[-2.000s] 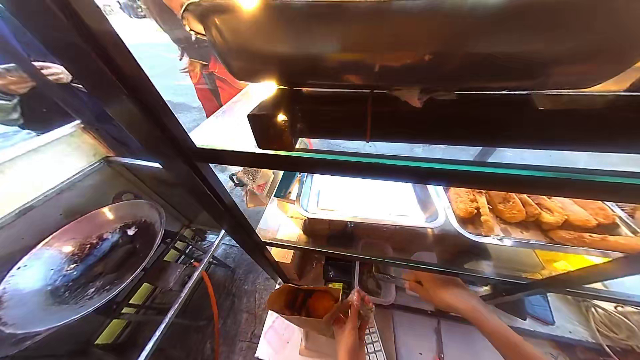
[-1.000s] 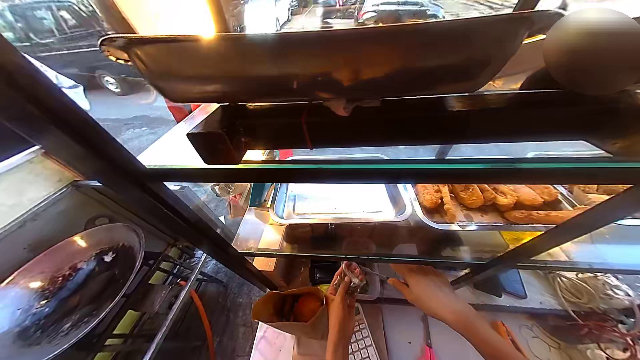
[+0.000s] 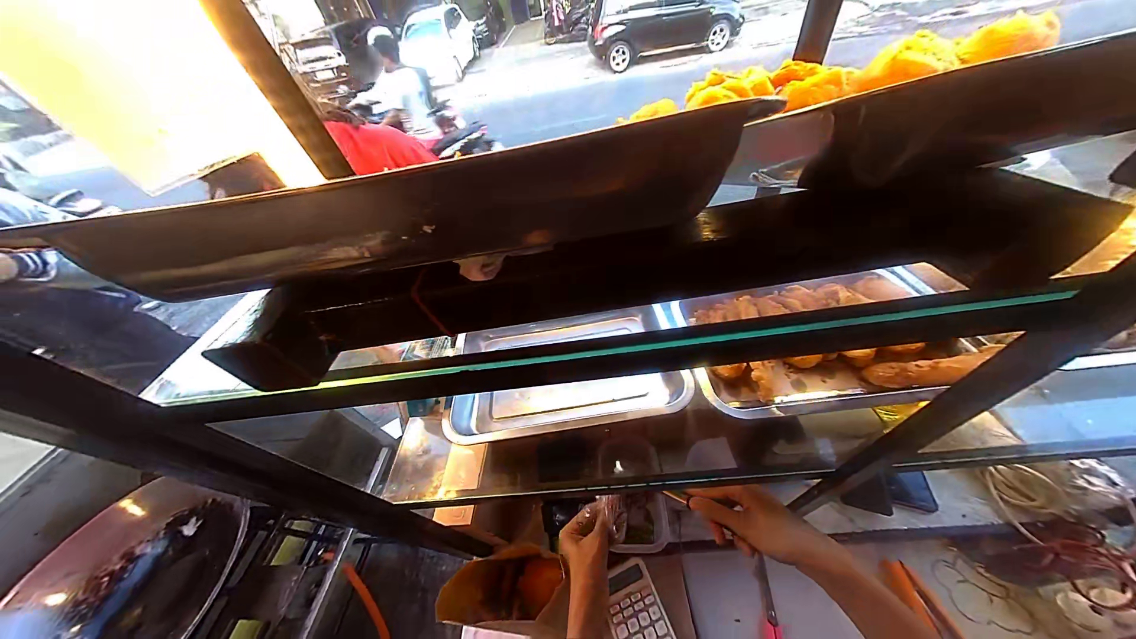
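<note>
My left hand (image 3: pixel 586 541) pinches a small clear plastic packet (image 3: pixel 611 516) beside an open brown paper bag (image 3: pixel 479 590) with orange-brown fried food inside. My right hand (image 3: pixel 754 519) is to its right, with its fingers around what looks like a pair of scissors (image 3: pixel 679 499); the blades are partly hidden by the shelf edge. Between the hands stands a clear plastic container (image 3: pixel 655 532). A calculator (image 3: pixel 639 608) lies below it, right of my left wrist. A knife-like tool with a pink handle (image 3: pixel 770 628) lies under my right forearm.
Above the hands, a glass shelf (image 3: pixel 426 461) holds an empty metal tray (image 3: pixel 568 408) and a tray of fried food (image 3: pixel 763 408). Dark frame bars cross the view. A large wok (image 3: pixel 133 568) stands at left. Orange-handled scissors (image 3: pixel 914 595) and rubber bands (image 3: pixel 1021 497) lie at right.
The view has swung, now showing more street and fried food on top. My right hand, earlier open-fingered beside the packet, is now closed around a tool. My left hand still holds the packet.
</note>
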